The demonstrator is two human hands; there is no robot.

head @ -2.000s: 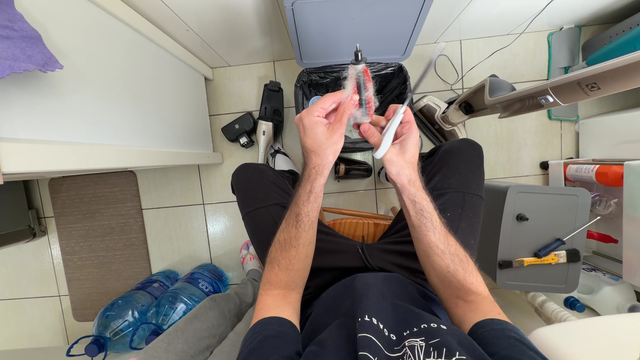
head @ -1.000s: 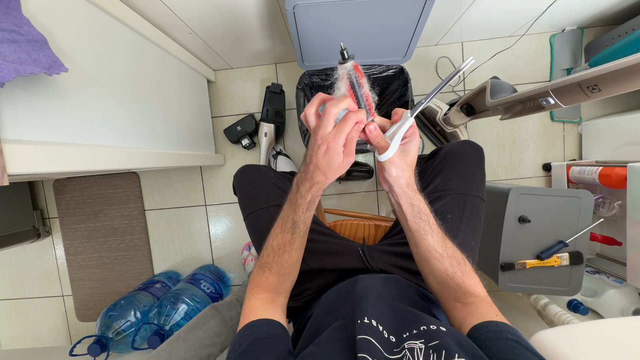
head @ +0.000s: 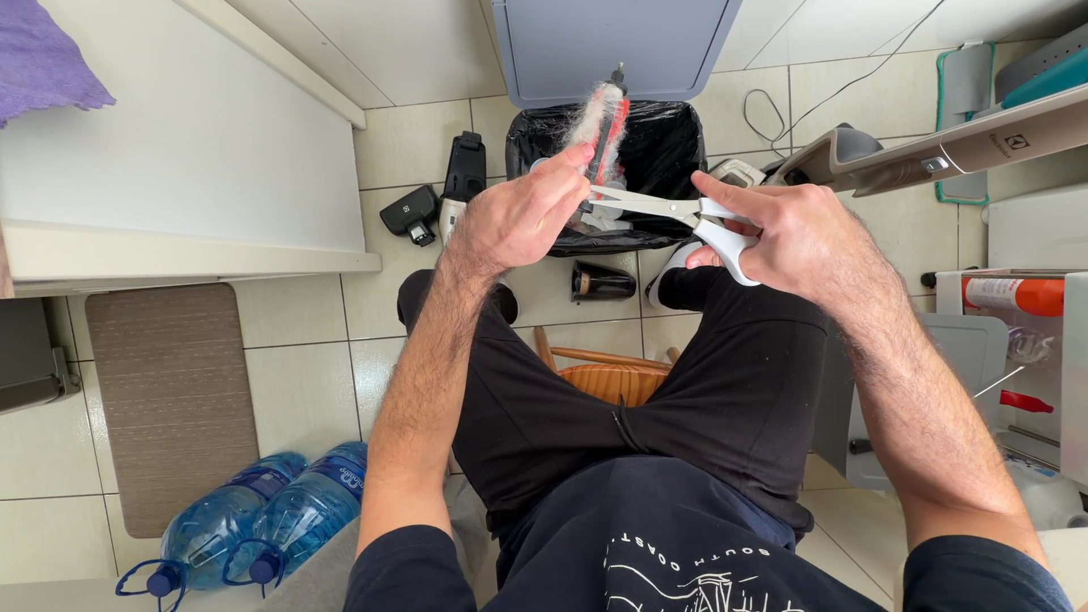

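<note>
My left hand (head: 531, 204) holds a vacuum cleaner's brush roll (head: 605, 127) near its lower end, over a bin lined with a black bag (head: 671, 144). Pale hair and fluff wrap the roll's red and dark bristles, and its black end with a metal pin points up and away. In my right hand (head: 778, 225) are white-handled scissors (head: 727, 246). Their blades are parted a little and reach left to the roll's lower end, beside my left fingers. Whether the tips touch the hair cannot be told.
A stick vacuum cleaner (head: 960, 144) leans in from the right. Vacuum parts (head: 463, 170) lie left of the bin, and a dark cup-shaped part (head: 603, 281) is on the tiles before it. Large water bottles (head: 306, 501) stand at lower left. An open drawer (head: 1011, 280) is at right.
The scissors, held upright beside the roll before, now point left with their blades at the roll's lower end. My right hand has moved away to the right of my left hand.
</note>
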